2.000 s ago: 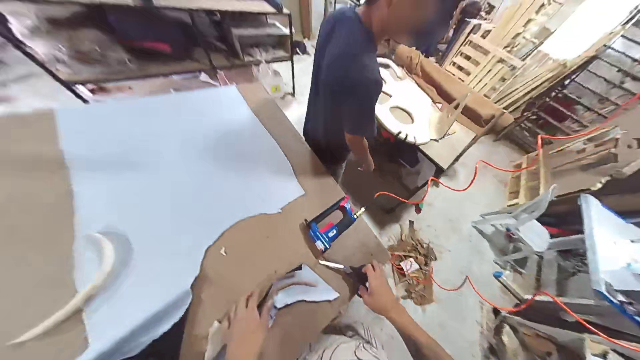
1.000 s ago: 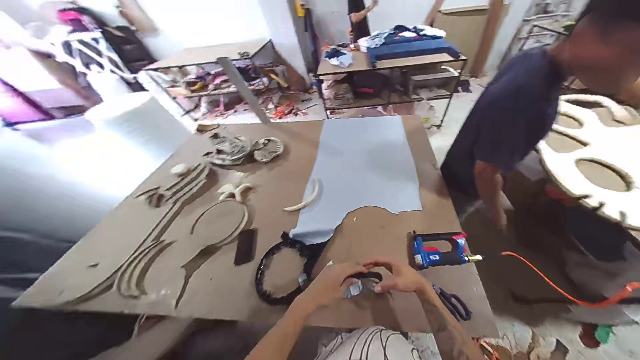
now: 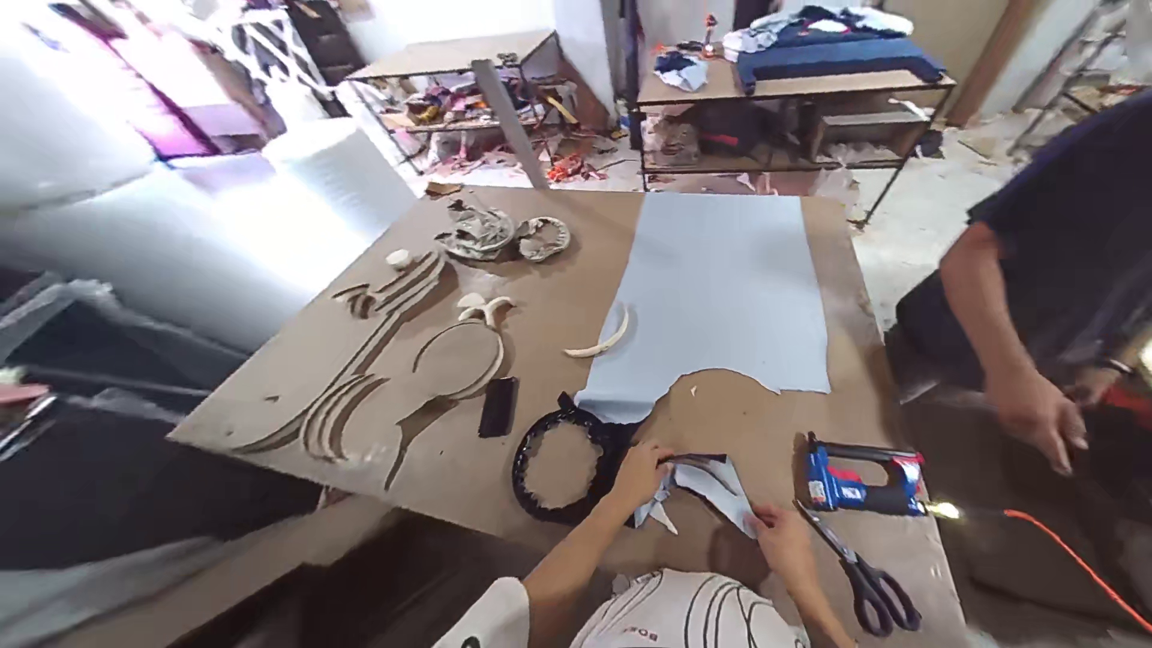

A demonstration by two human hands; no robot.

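My left hand grips the left end of a small piece of light blue fabric with a dark edge, close to a black fabric-wrapped ring. The piece's lower right end is pinched in my right hand. To the right of that hand lie black-handled scissors, partly spread. Above them rests a blue pneumatic stapler with an orange air hose. A large light blue fabric sheet covers the table's far middle, a curved pale strip across its left edge.
On the brown table, curved strips, a dark rectangular object and two ring-shaped pieces lie left. A co-worker's hand is beyond the right edge. Shelving with folded cloth stands behind.
The view has swung since two seconds ago. My hands were close together over the small piece one second ago; now they are farther apart, with the fabric stretched between them.
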